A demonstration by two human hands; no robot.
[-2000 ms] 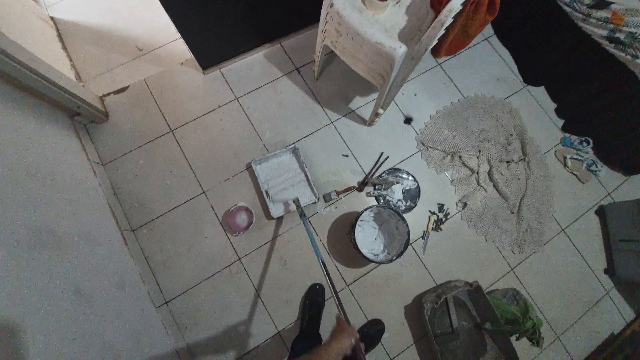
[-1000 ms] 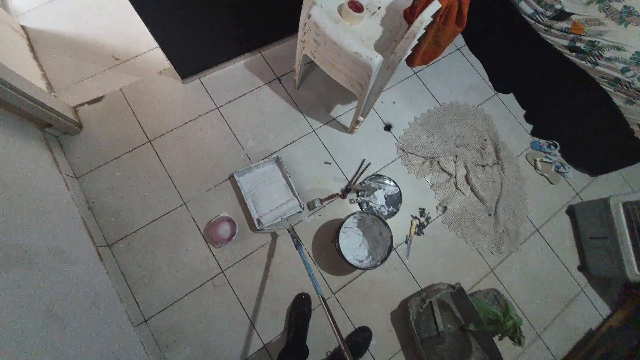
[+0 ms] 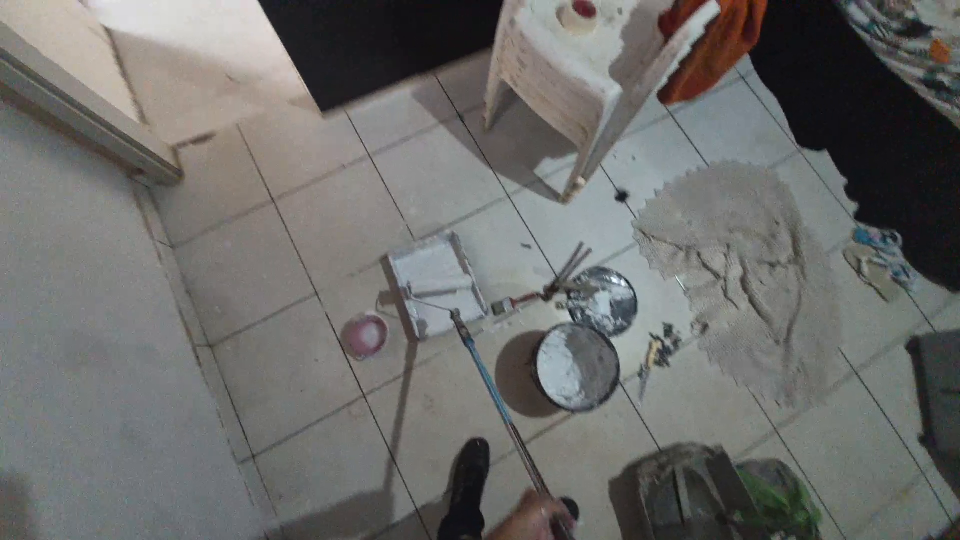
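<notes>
My left hand [image 3: 534,514], at the bottom edge, is closed around a long extension pole [image 3: 499,401] with a blue upper section. The pole's far end reaches the paint tray [image 3: 474,277], where a wire roller frame and a white roller [image 3: 442,289] lie over the white paint. To the tray's right, a paintbrush [image 3: 517,302] lies beside a paint-smeared round lid [image 3: 616,300]. Below the lid stands an open bucket of white paint [image 3: 576,367]. A small tub with pinkish contents [image 3: 364,335] sits left of the tray. My right hand is out of view.
Stacked white plastic chairs [image 3: 555,82] stand above the tray, with an orange cloth [image 3: 712,56] beside them. A crumpled rug [image 3: 750,277], sandals [image 3: 877,262] and a grey container [image 3: 679,495] lie to the right. A wall [image 3: 97,337] runs along the left.
My left hand, out of sight one second ago, shows again at the bottom edge on the pole. The pole's far end has shifted from the tray's near edge to over its corner.
</notes>
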